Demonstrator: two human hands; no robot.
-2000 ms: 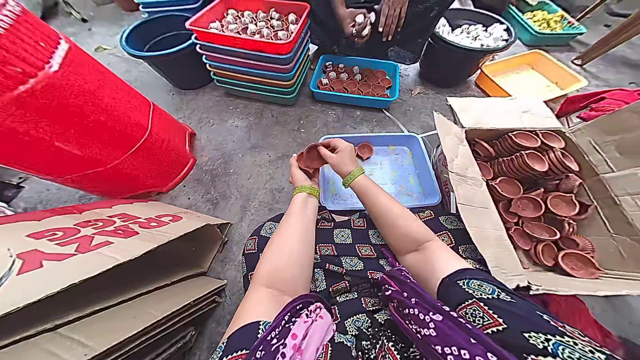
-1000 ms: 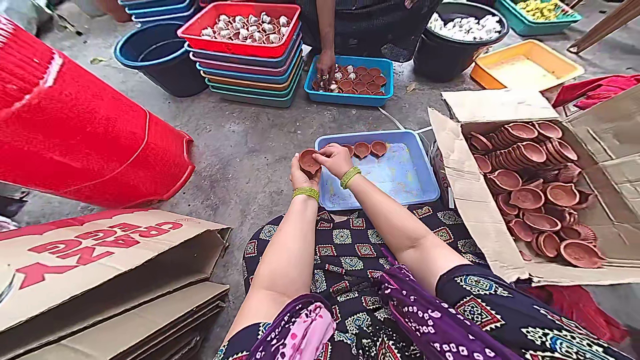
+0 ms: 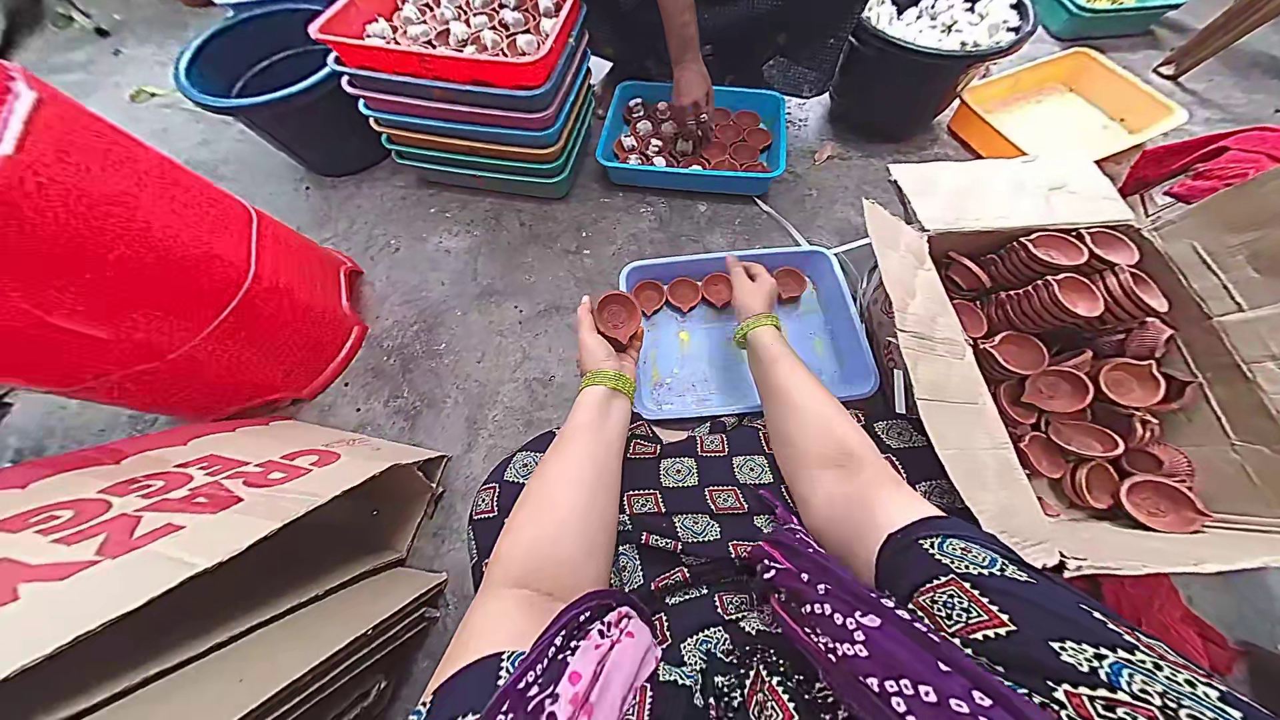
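Observation:
My left hand point(image 3: 608, 350) holds a clay lamp cup point(image 3: 618, 317) upright, with its spout towards me, beside the left rim of a blue plastic tray point(image 3: 740, 385). Inside that tray, my right hand point(image 3: 752, 288) reaches to the far row, its fingertips between a clay cup point(image 3: 717, 289) and another clay cup point(image 3: 790, 283). Whether its fingers grip a cup there cannot be told. More cups of the same kind stand in the row to the left. To my right, an open cardboard box point(image 3: 930, 380) holds many stacked and loose clay cups point(image 3: 1060, 390).
A co-worker's hand point(image 3: 692, 95) is over a turquoise tray point(image 3: 690, 180) of cups, some with white pieces. Stacked trays point(image 3: 470, 125), a dark tub point(image 3: 290, 100), a black bucket point(image 3: 885, 85) and a yellow tray point(image 3: 1070, 105) stand beyond. Red sack point(image 3: 170, 270) and folded cartons point(image 3: 220, 500) lie left.
My hands have moved apart; the right one now reaches into the tray's far row. More cups stand in that row than before. The co-worker's hand has come down into the turquoise tray.

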